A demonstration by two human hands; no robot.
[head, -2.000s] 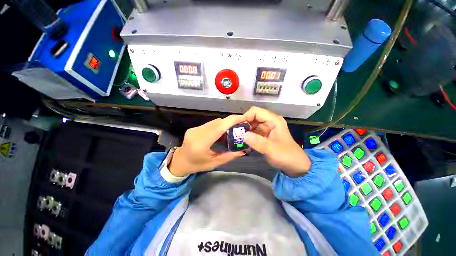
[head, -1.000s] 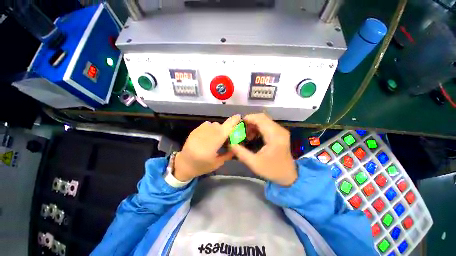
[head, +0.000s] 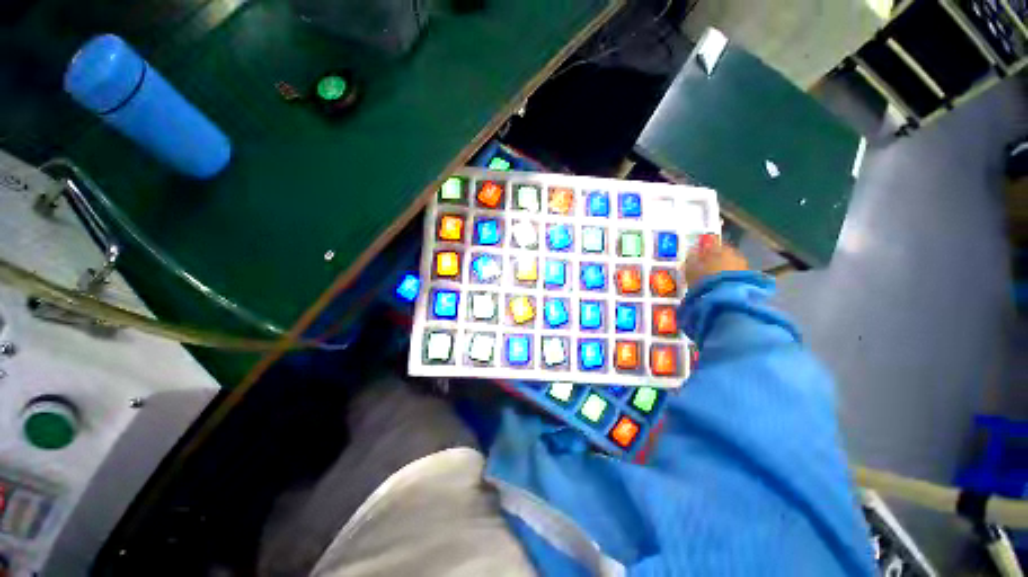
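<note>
A white compartment tray point(head: 426, 358) holds rows of small square units with lit faces in blue, red, orange, green and white. Two pockets at its top right show no lit unit. My right hand point(head: 717, 264) is at the tray's right edge, small and partly blurred, with its fingertips closed on a red-lit square unit point(head: 708, 241). My left hand is out of the picture.
Another tray with lit units point(head: 594, 408) shows under the white tray. A blue cylinder point(head: 149, 107) lies on the green bench point(head: 338, 169). The press panel with a green button point(head: 50, 422) is at the left. A green-topped table point(head: 750, 141) stands beyond the tray.
The view has swung right, from the press front to the trays. My right hand has moved from in front of my chest to the tray's right edge. My left hand has left the picture.
</note>
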